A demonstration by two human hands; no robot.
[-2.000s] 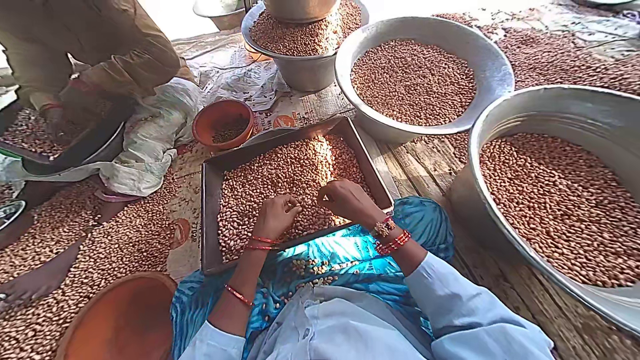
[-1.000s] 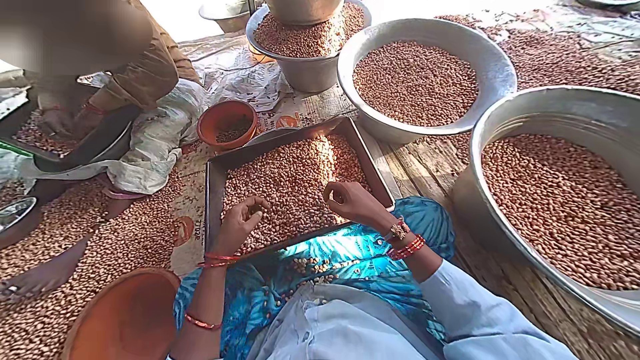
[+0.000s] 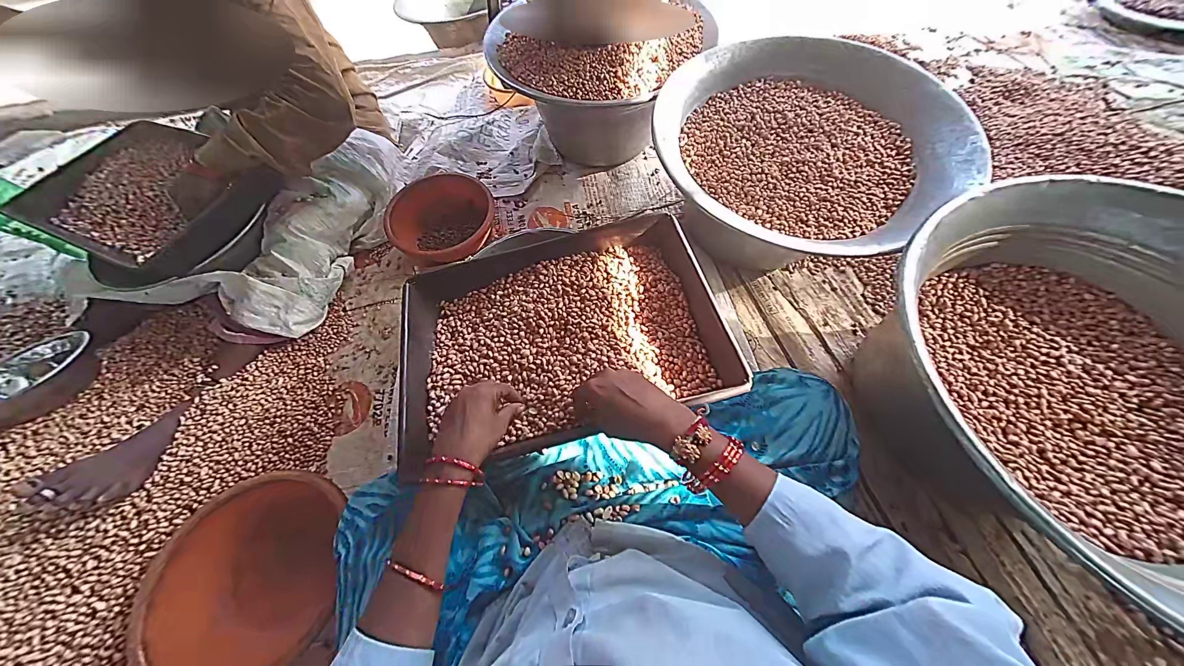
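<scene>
A square dark metal tray (image 3: 413,361) full of brown nuts or beans (image 3: 546,324) lies before me, its near edge on blue patterned cloth (image 3: 795,425) over my lap. My left hand (image 3: 476,418) is over the tray's near left part, thumb and forefinger close together at the nuts. My right hand (image 3: 629,404) touches the nuts near the tray's front edge, fingers bent down. Whether either hand pinches a nut is too small to tell. Several pale nuts (image 3: 592,486) lie on the cloth in my lap.
An orange bowl (image 3: 245,573) sits at lower left, a smaller one (image 3: 439,213) behind the tray. Large metal basins (image 3: 943,120) of nuts stand right and behind. Loose nuts (image 3: 231,435) cover the floor at left, where another person's hand (image 3: 199,190) is in a second tray (image 3: 55,199).
My left hand has moved from the lap side of the tray's near edge onto the nuts. My right hand has come down and left to the nuts. The other person's tray now appears more tilted.
</scene>
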